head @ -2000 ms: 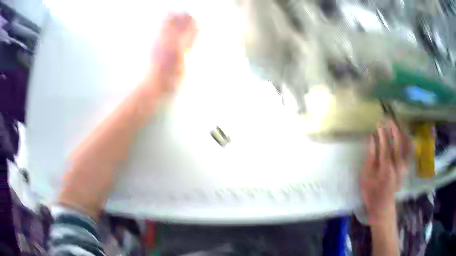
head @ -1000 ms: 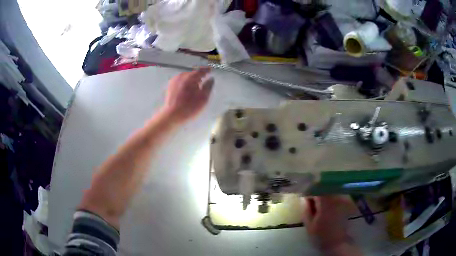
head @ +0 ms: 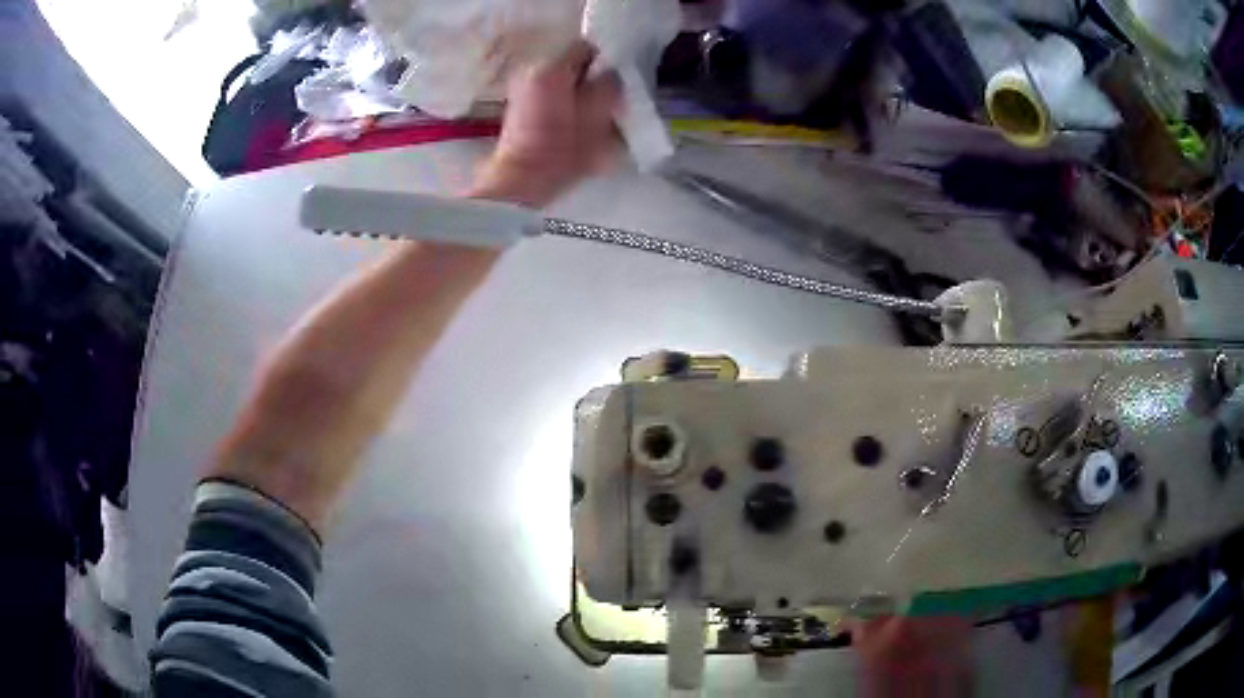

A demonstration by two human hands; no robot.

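Note:
My left hand (head: 557,120) reaches to the back edge of the table, its fingers on limp white cloth (head: 634,82) that hangs over that edge. My right hand (head: 911,657) is at the bottom, mostly hidden under the machine head; whether it holds anything cannot be told. The cream sewing machine head (head: 846,471) with its green panel (head: 1023,592) covers the right side of the view. The needle area (head: 778,630) lies at its lower left under bright light.
A white lamp bar (head: 409,214) on a flexible metal stem crosses above my left forearm. Behind the white table (head: 409,545) are heaped white cloth (head: 450,55) and a thread cone (head: 1026,102). A yellow box (head: 1090,641) is at the lower right.
My left hand has moved back and up from the bare table onto the white cloth. The view has shifted, and the lamp bar now shows over my forearm. My right hand is now more hidden.

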